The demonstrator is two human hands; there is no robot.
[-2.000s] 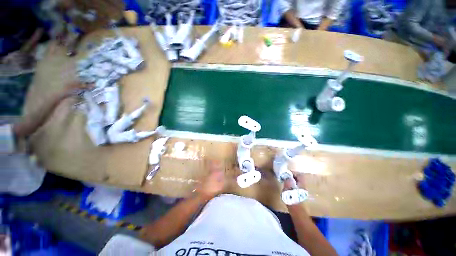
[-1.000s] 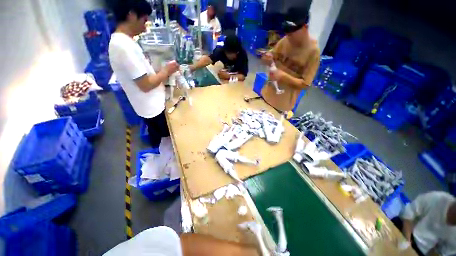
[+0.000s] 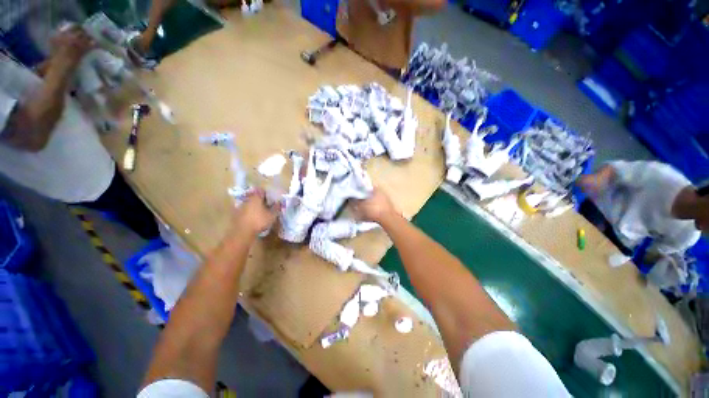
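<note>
Several grey-white body housings [image 3: 315, 190] lie bunched on the tan bench in front of me. My left hand [image 3: 258, 211] is at their left side, its fingers blurred against white parts; what it grips is unclear. My right hand [image 3: 373, 205] is closed around the right side of the bunch, on a body housing. Another housing [image 3: 333, 247] lies just below, pointing toward the belt. A slim white jointed arm [image 3: 233, 167] stands beyond my left hand.
A heap of grey-white housings [image 3: 361, 116] lies behind. Two hammers [image 3: 134, 138] lie on the bench. Small white fittings [image 3: 365, 301] lie near the belt corner. The green conveyor belt [image 3: 466, 256] runs to the lower right, bearing an arm assembly [image 3: 598, 354]. Other people work around the bench.
The view has turned and moved in over the bench end. Both my hands are now at the bunch of housings; a second ago they were out of view.
</note>
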